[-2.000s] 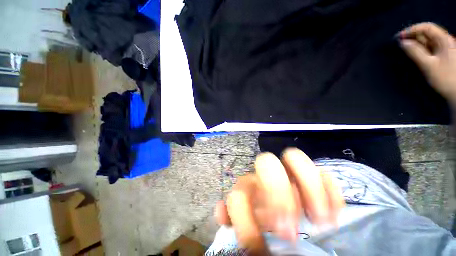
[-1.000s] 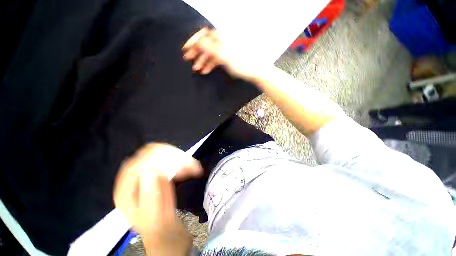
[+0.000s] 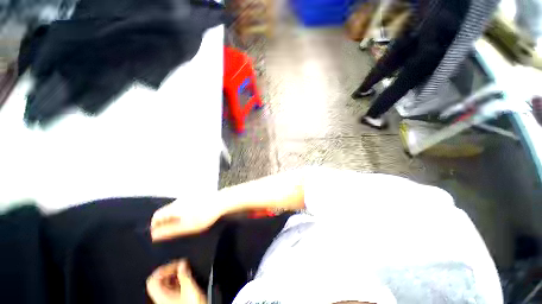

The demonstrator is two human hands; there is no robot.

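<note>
A black garment [image 3: 113,237] lies across the near part of the white table [image 3: 136,148], at the lower left. My right hand [image 3: 184,219] rests low over the cloth near the table's side edge, palm down. My left hand [image 3: 175,284] is at the bottom edge of the picture with its fingers curled by the cloth. Both hands are blurred. Whether either one pinches the cloth or holds a tool cannot be made out.
Dark garments [image 3: 119,53] are heaped at the far end of the table. A red stool [image 3: 239,86] stands beside the table. A blue crate [image 3: 324,10] is farther back. A person's dark-clad legs [image 3: 395,74] show beside a metal frame at the upper right.
The view has swung right, towards the aisle and the far end of the table. My left hand, raised in front of the cloth before, is now lower, close to my right hand.
</note>
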